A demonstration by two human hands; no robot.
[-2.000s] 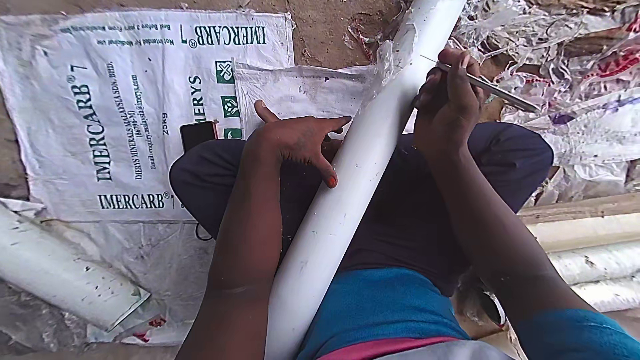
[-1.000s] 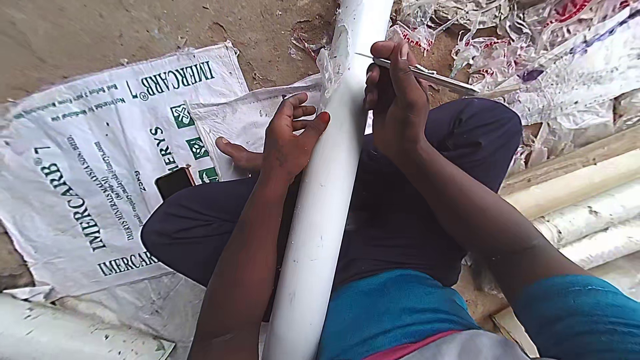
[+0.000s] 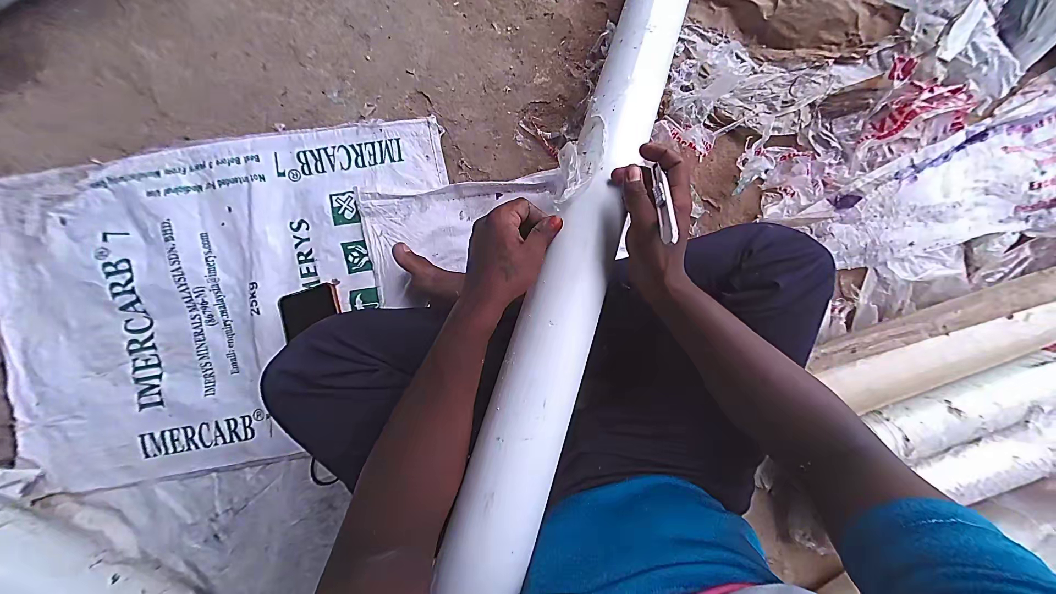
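A long white plastic pipe [image 3: 540,355] lies across my lap, slanting from the bottom centre to the top. Clear plastic film [image 3: 582,157] is bunched on its upper left side. My left hand [image 3: 507,247] is at the pipe's left edge, thumb and forefinger together near the film; whether they pinch any of it cannot be told. My right hand [image 3: 656,214] is at the pipe's right side, holding a slim metal tool, perhaps a knife [image 3: 663,202], against the fingers, with the fingertips near the pipe.
A printed white woven sack [image 3: 190,313] lies on the ground at the left with a phone [image 3: 308,311] on it, beside my knee. Crumpled plastic film [image 3: 932,165] is heaped at the upper right. Several more pipes [image 3: 973,404] lie at the lower right.
The metal tool, earlier pointing out to the right, now stands nearly upright in my right hand. My left hand's fingers, spread before, are drawn together. The view has shifted.
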